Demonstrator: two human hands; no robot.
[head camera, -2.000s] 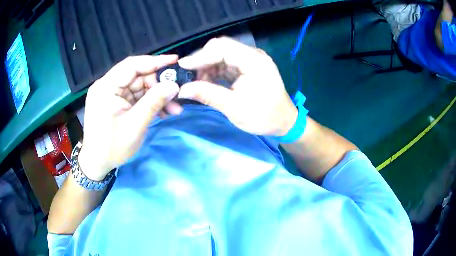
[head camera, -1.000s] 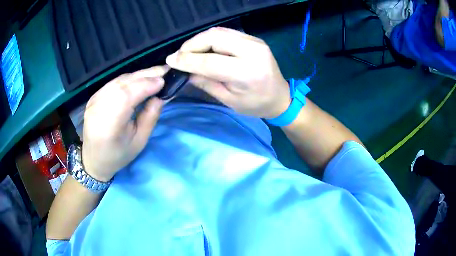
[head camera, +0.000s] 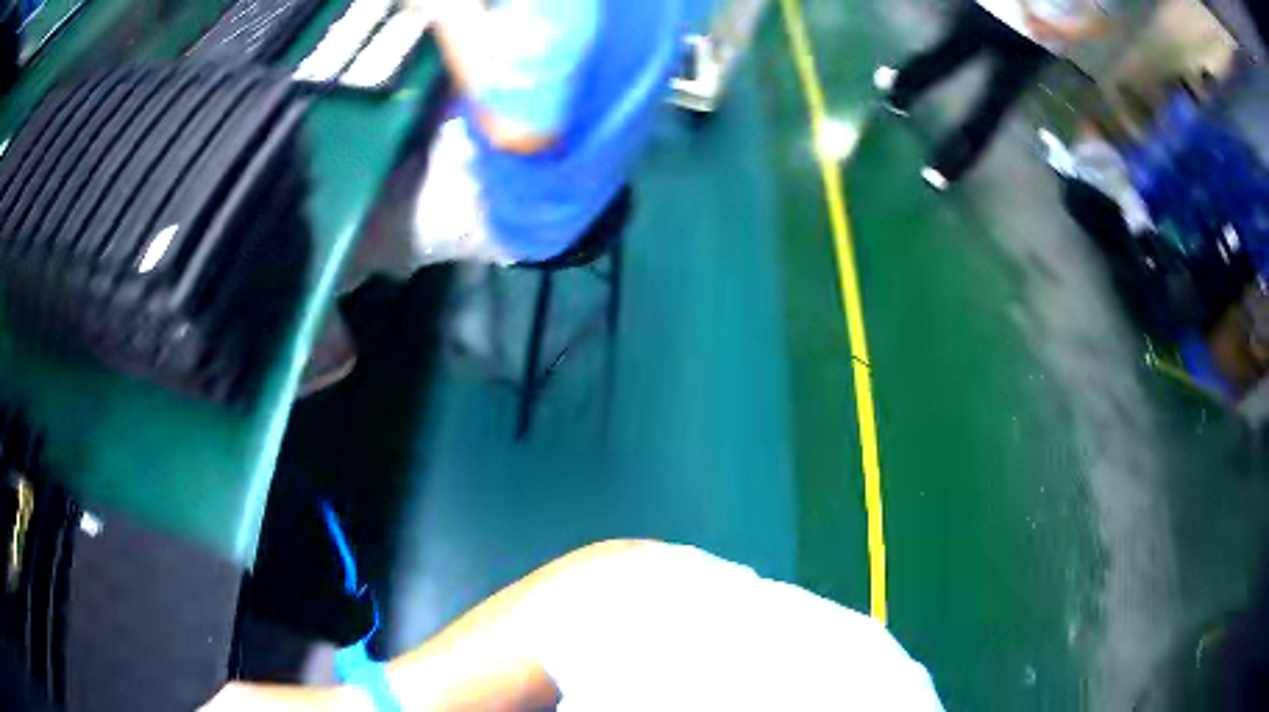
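Note:
Only a sliver of my right hand (head camera: 258, 698) shows at the bottom left, cut off by the picture's edge. Its fingers and anything in them are hidden. A blue wrist strap (head camera: 365, 676) is on that wrist, with a blue cord (head camera: 341, 545) running up from it. My left hand is out of view. The small black part is not in view. A dark tray (head camera: 150, 612) lies on the bench just above my right hand.
A stack of black ribbed trays (head camera: 146, 223) stands on the green bench (head camera: 132, 452) at left. A person in blue (head camera: 557, 167) sits on a stool beyond. Another person (head camera: 981, 70) stands across a yellow floor line (head camera: 852, 334). More people are at right, blurred.
The view has swung to the right. Both hands were at a small black part in front of me; now only an edge of the right hand shows and the part is out of view.

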